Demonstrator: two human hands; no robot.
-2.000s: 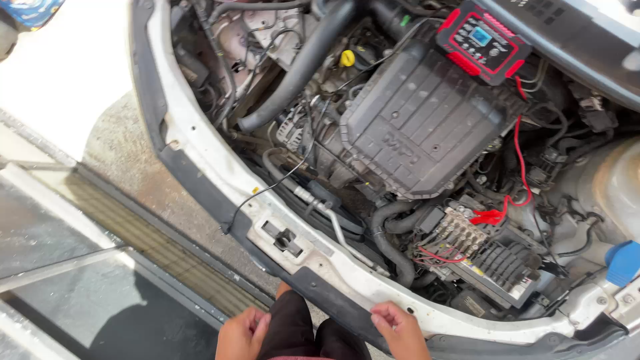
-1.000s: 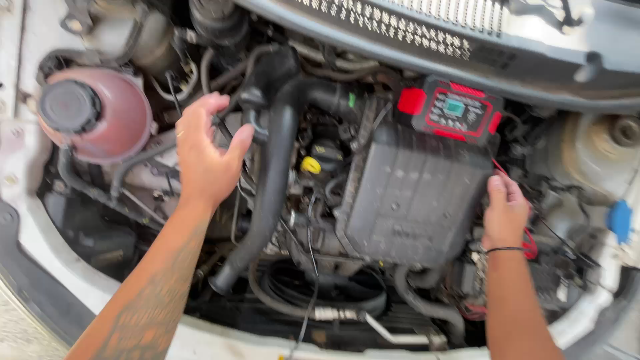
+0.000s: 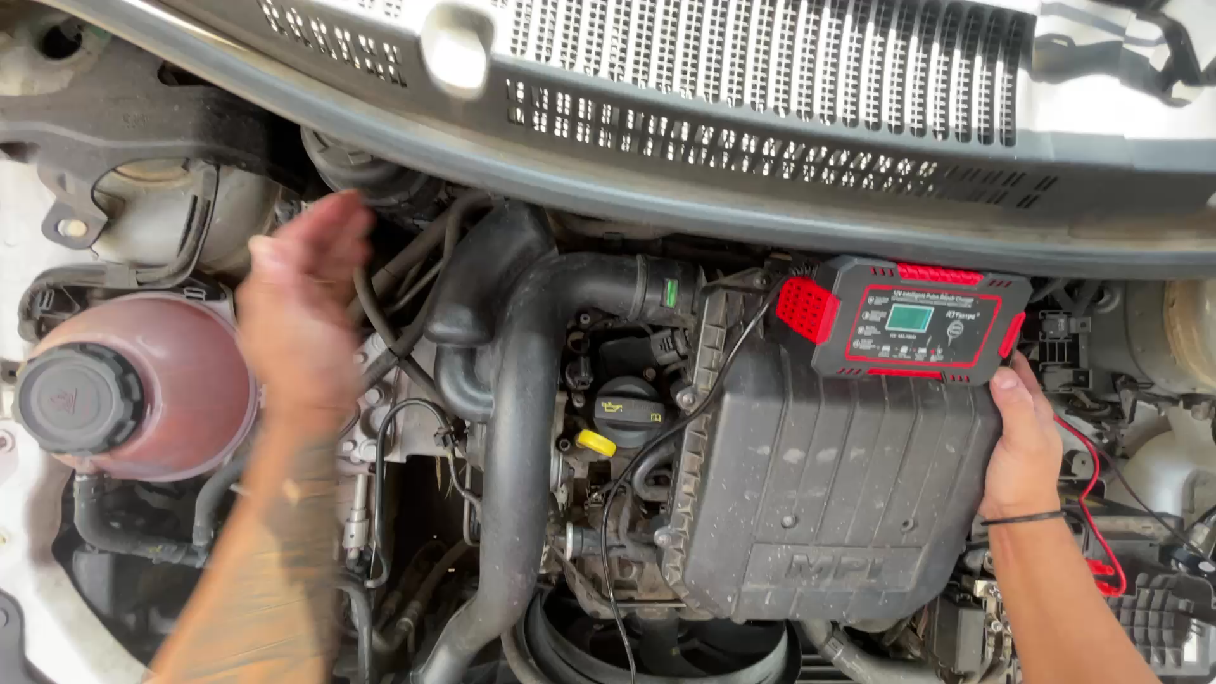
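Observation:
A black and red 12V pulse repair charger (image 3: 917,323) with a small lit screen rests on top of the black plastic engine cover (image 3: 826,494). My right hand (image 3: 1026,437) touches the charger's lower right corner, beside the edge of the cover; its fingertips are partly hidden behind the charger. My left hand (image 3: 309,304), blurred, is raised over the left of the engine bay, near the pink coolant reservoir (image 3: 209,380), and holds nothing that I can see. A black cable (image 3: 703,404) runs from the charger down across the engine, and a red cable (image 3: 1092,475) hangs at the right.
A black intake hose (image 3: 522,456) curves down the middle. The oil filler cap (image 3: 629,410) and the yellow dipstick handle (image 3: 596,443) sit beside it. Behind the engine runs the slotted cowl grille (image 3: 760,66). The radiator fan (image 3: 655,646) shows at the bottom.
Both hands have come from the front edge of the car to over the engine bay. My right hand has moved up to the charger. The view has shifted closer over the engine.

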